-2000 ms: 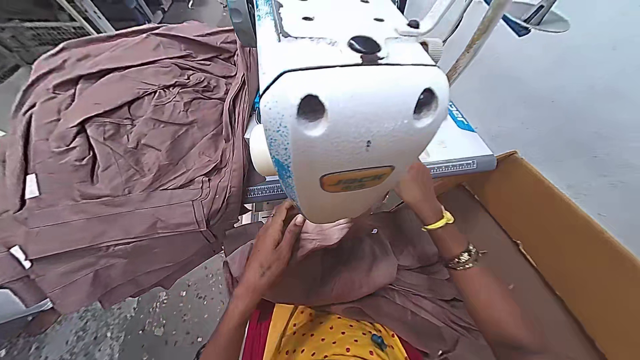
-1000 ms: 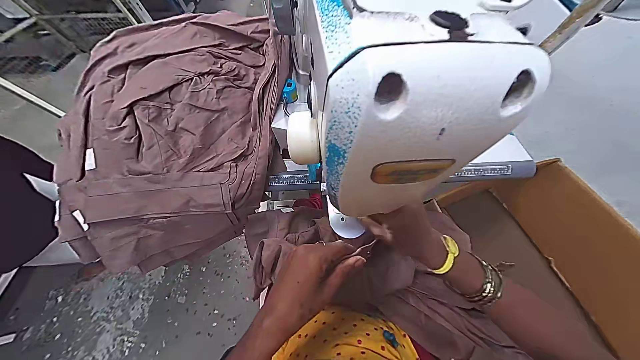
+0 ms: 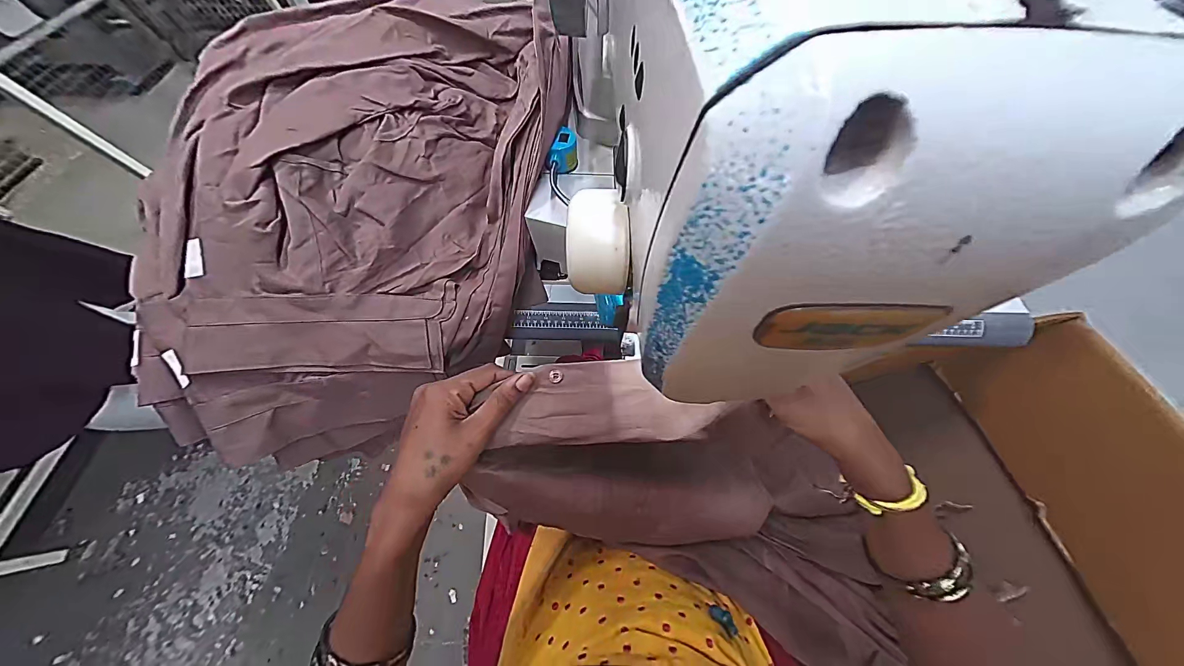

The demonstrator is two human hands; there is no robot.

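My left hand (image 3: pixel 453 430) pinches the edge of a brown garment (image 3: pixel 629 481) between thumb and fingers, close beside a small button (image 3: pixel 556 376) on its placket. The placket stretches from there to the right, under the white head of a Jack sewing machine (image 3: pixel 814 185). At the machine's right underside is my right hand (image 3: pixel 823 416), on the same garment; its fingertips are hidden by the machine head, so its grip does not show. The rest of the garment hangs over my lap. Needle and presser foot are out of sight.
A stack of brown garments (image 3: pixel 351 185) lies left of the machine. A ruler strip (image 3: pixel 564 320) runs along the machine bed. At right stands a cardboard box (image 3: pixel 1091 444). A white round knob (image 3: pixel 598 240) sticks out of the machine's left side.
My left hand has moved left, away from my right hand, and the garment edge is now drawn out straight with a button showing. The view has shifted.
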